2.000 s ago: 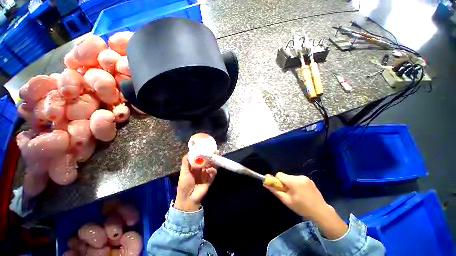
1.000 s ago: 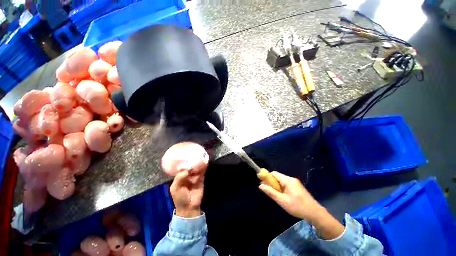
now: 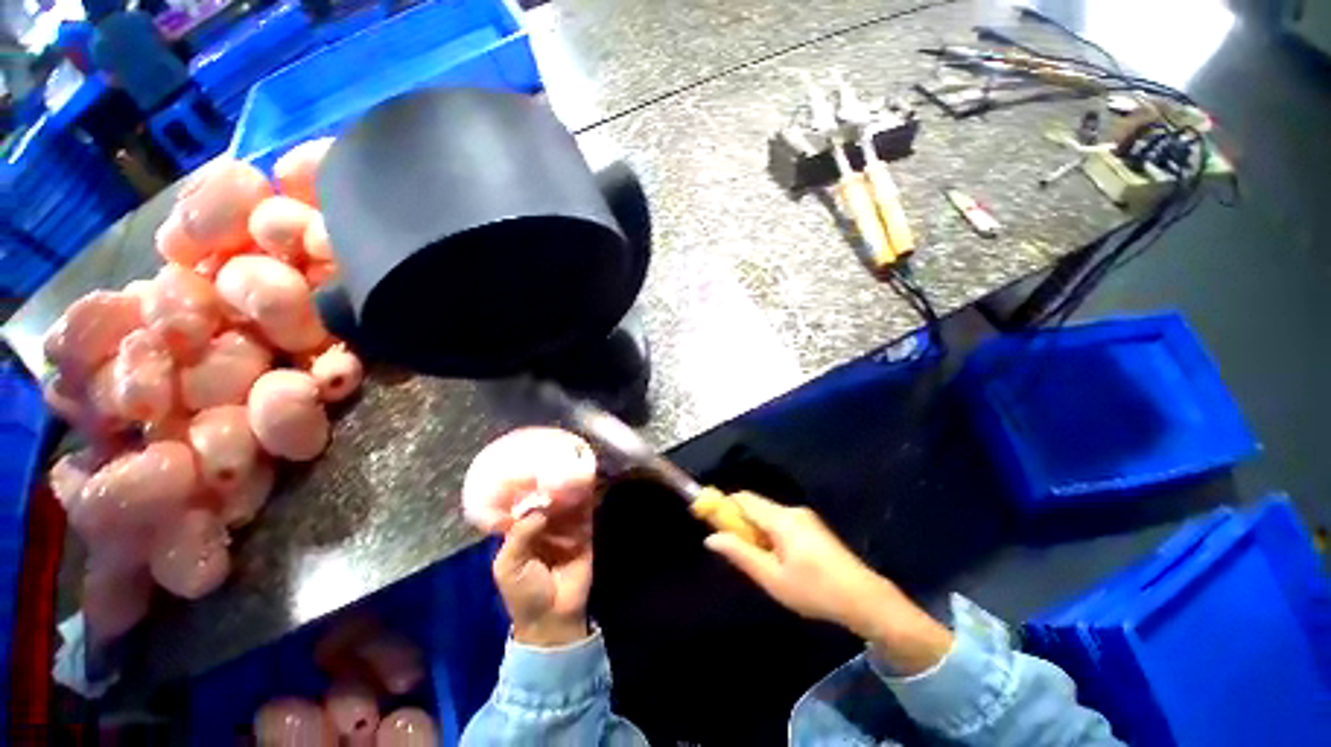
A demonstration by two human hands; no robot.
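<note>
My left hand [image 3: 546,578] holds a glossy pink hollow moulded part [image 3: 529,474] upright at the near edge of the bench, below the black drum. My right hand [image 3: 803,562] grips the short yellow wooden handle of a long-bladed hand tool [image 3: 638,450]. The silvery blade points up and left, its tip blurred, just above and right of the part. The blade and the part look apart. The part's red-rimmed opening is not visible.
A pile of pink parts [image 3: 224,371] lies left of the black round unit [image 3: 475,234]. Two yellow-handled irons [image 3: 873,212] rest on a dark stand. A corded board [image 3: 1124,172] is at far right. Blue crates [image 3: 1117,401] stand at right; another [image 3: 453,628] holds pink parts below. A person [image 3: 134,62] is far upper left.
The part has turned from its red opening facing up to its rounded side showing, and sits slightly left. My right hand and the tool have moved left. The whole view has shifted a little.
</note>
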